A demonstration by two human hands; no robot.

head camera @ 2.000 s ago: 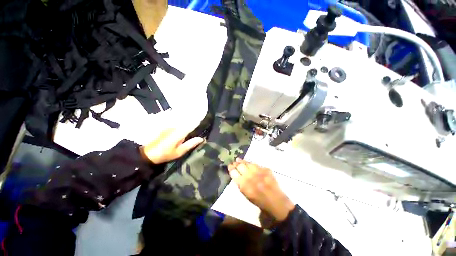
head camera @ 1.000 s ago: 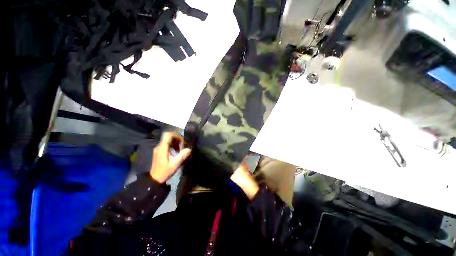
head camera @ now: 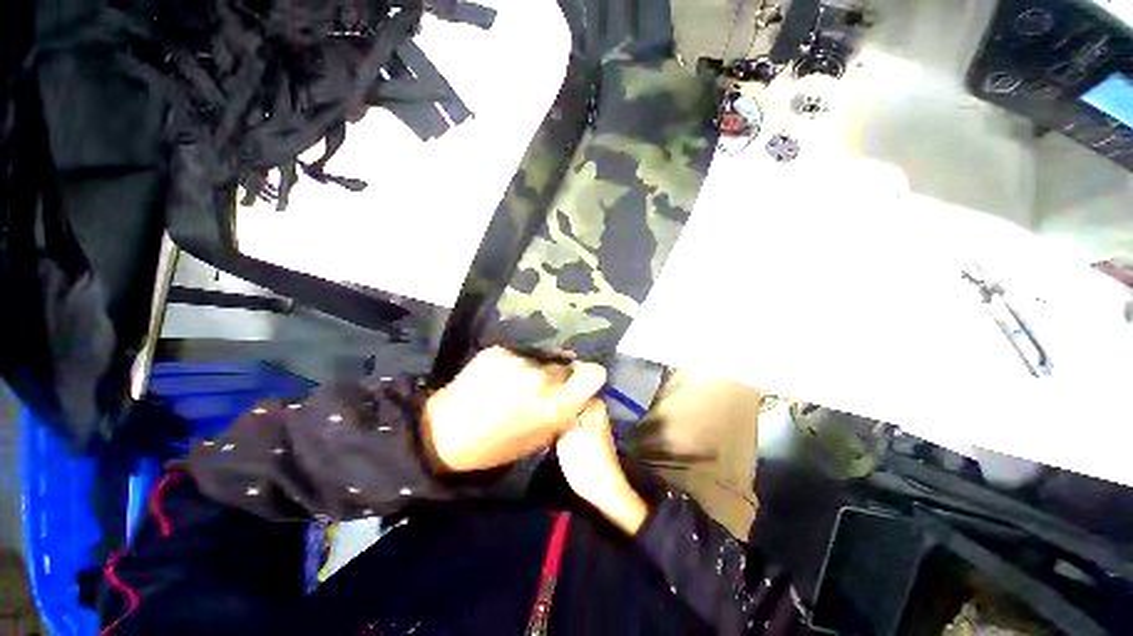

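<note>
The camouflage panel (head camera: 596, 236) runs from the sewing machine area over the table's front edge toward my lap. A thin dark strip lies along its left side. My left hand (head camera: 507, 410) is at the panel's lower end, back up, its fingers curled on the fabric edge. My right hand (head camera: 593, 462) is right beside it, the fingertips of both hands meeting. What the right fingers hold is mostly hidden. The presser foot and needle area (head camera: 739, 118) is at the top, beside the panel's right edge.
A black strap pile (head camera: 298, 99) lies on the white table (head camera: 373, 236) at upper left. Thread snips (head camera: 1009, 326) lie on the table at right. The control panel (head camera: 1069, 62) is at top right. A blue bin (head camera: 62, 522) is at lower left.
The view has tilted down from the machine. My left hand has moved right across the panel's lower end to meet my right hand, which has come off the table to the lap side.
</note>
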